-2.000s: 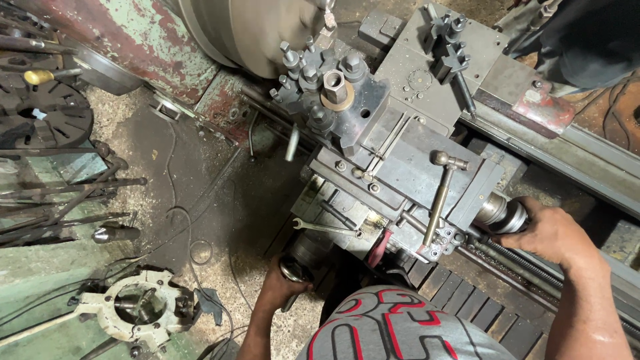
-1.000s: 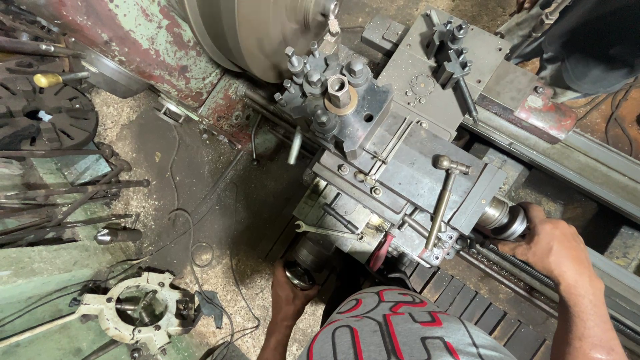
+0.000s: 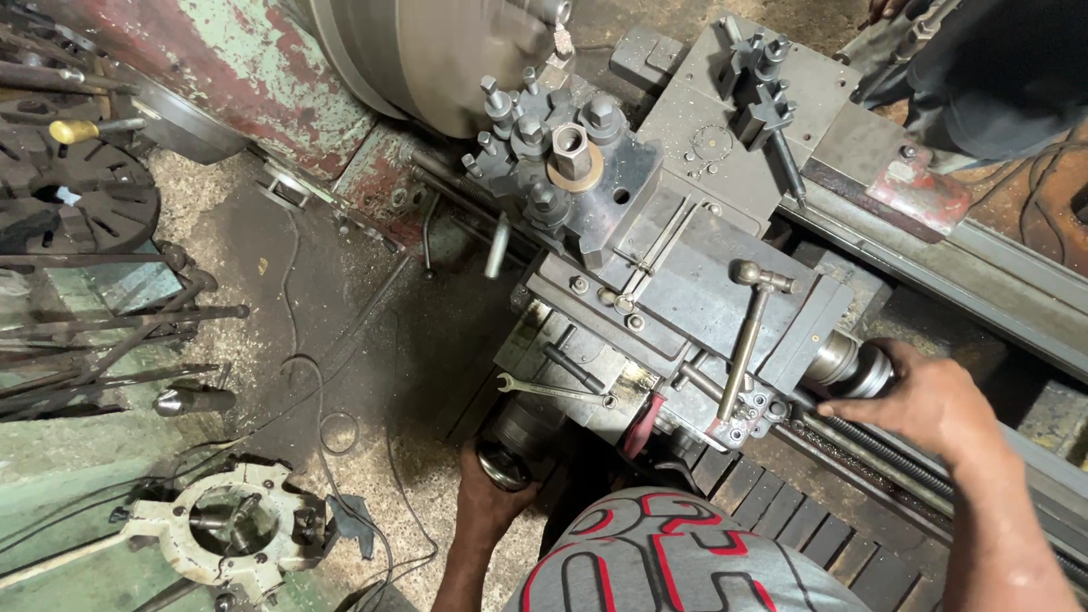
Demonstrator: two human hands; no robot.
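On a metal lathe, my left hand [image 3: 493, 501] grips the round metal handwheel [image 3: 503, 466] at the near side of the carriage. My right hand [image 3: 935, 404] is closed around the compound slide's handwheel [image 3: 869, 372], thumb beneath it. Between them lie a combination wrench [image 3: 557, 391] and a red-handled tool [image 3: 644, 425] on the cross slide. A metal lever with a ball end [image 3: 744, 348] rests over the compound slide [image 3: 722, 272]. The tool post [image 3: 586, 187], with a large hex nut on top, stands close to the big chuck [image 3: 442, 51], whose surface looks blurred.
A white steady rest [image 3: 229, 535] sits lower left, near loose cables on the floor. A slotted faceplate [image 3: 102, 191] and metal bars [image 3: 127, 323] lie at the left. Another tool holder [image 3: 761, 102] is on the far plate. Part of another person [image 3: 994, 76] shows upper right.
My left hand has shifted around the rim of its handwheel since two seconds ago. My right hand stays at its handwheel, with a slightly different hold.
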